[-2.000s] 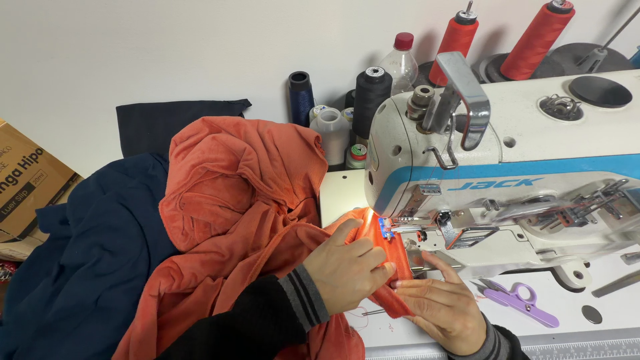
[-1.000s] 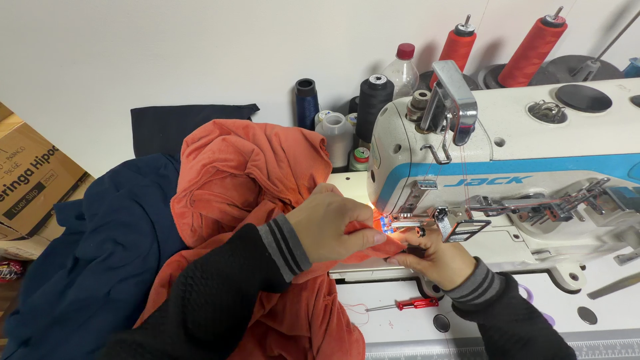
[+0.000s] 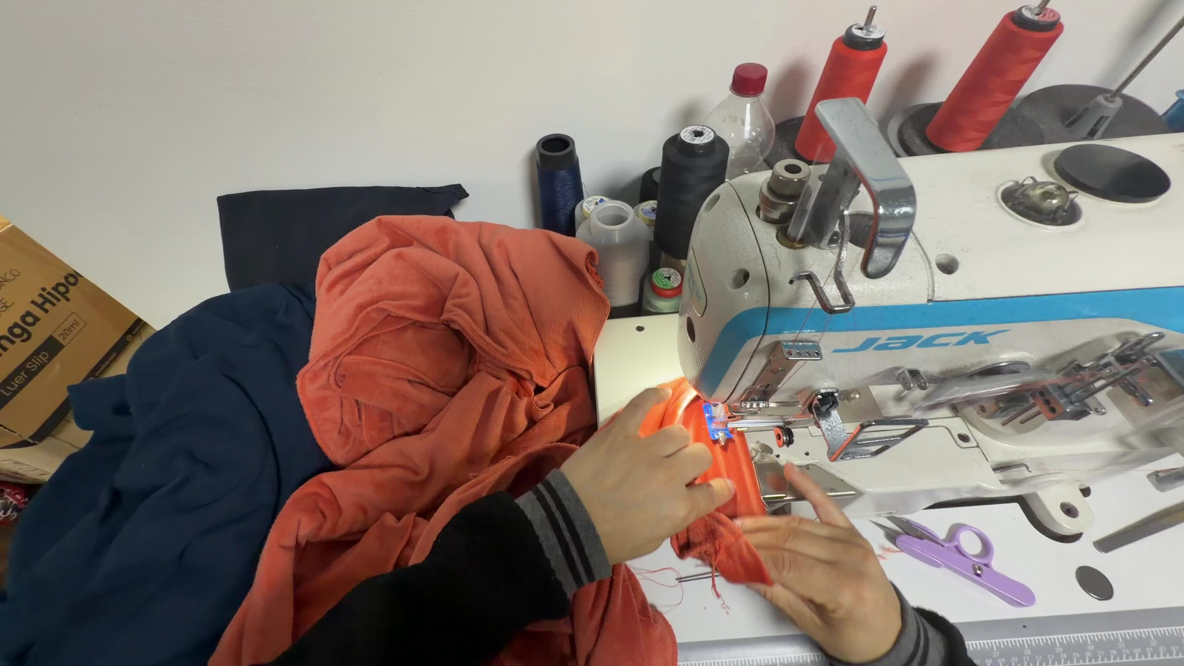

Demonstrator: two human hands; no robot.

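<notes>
Orange fabric (image 3: 444,370) lies in a heap left of a white Jack sewing machine (image 3: 971,277), and a strip of it runs under the blue presser foot (image 3: 717,422). My left hand (image 3: 643,476) rests on this strip just left of the foot, fingers bent over the cloth. Nearer the front edge, my right hand (image 3: 823,564) has the strip's frayed end between thumb and fingers, its index finger raised beside the machine. Lit brightly at the needle area, the cloth under the foot is partly hidden by my left fingers. Loose threads hang from the frayed end.
Purple thread snips (image 3: 967,562) lie right of my right hand. Dark blue fabric (image 3: 194,407) and a cardboard box (image 3: 55,342) are at the left. Behind stand a black thread cone (image 3: 692,194), a plastic bottle (image 3: 743,125) and red thread cones (image 3: 840,97). A ruler (image 3: 1073,647) runs along the front edge.
My right hand has moved down from beside the presser foot toward the front edge. The purple snips, largely covered one second ago, show again. The red-handled tool seen then is now mostly hidden.
</notes>
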